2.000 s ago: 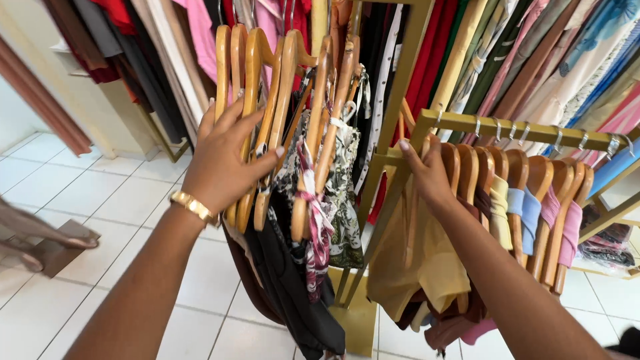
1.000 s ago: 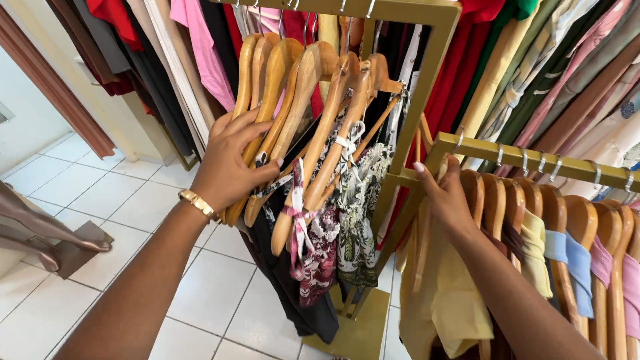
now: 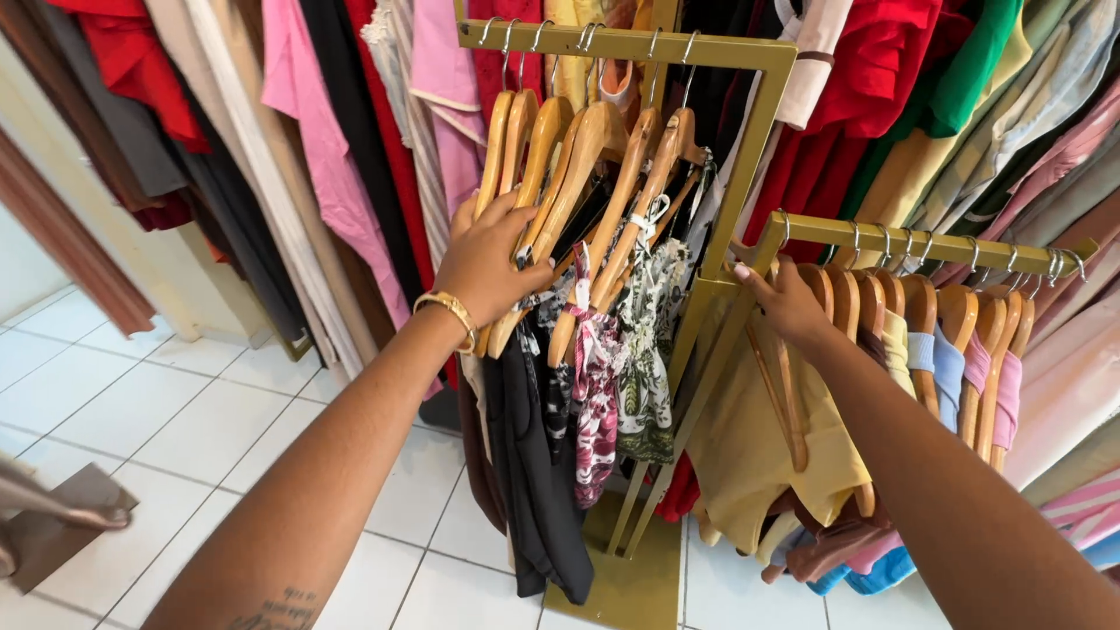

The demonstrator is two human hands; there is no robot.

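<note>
My left hand [image 3: 494, 262], with a gold bracelet at the wrist, lies spread over several wooden hangers [image 3: 577, 175] on the upper gold rail [image 3: 604, 41]; whether it grips one is unclear. Black garments [image 3: 534, 455], a pink-and-white patterned top [image 3: 598, 394] and a green floral top [image 3: 647, 359] hang there. My right hand [image 3: 783, 293] is at the near end of the lower gold rail [image 3: 945, 245], its thumb by the post and its fingers partly hidden beside the first hangers. Below it hangs a yellow garment [image 3: 761, 437], with blue and pink ones further right.
Clothes hang densely behind both rails, among them a pink garment [image 3: 324, 131] and red ones [image 3: 866, 79]. The stand's gold base [image 3: 630, 569] rests on white floor tiles [image 3: 289, 446]. A mannequin's foot [image 3: 96, 516] on a dark base [image 3: 79, 534] is at lower left.
The view has moved closer to the rack. My left hand stays on the hangers of the upper rail, and my right hand stays at the end of the lower one.
</note>
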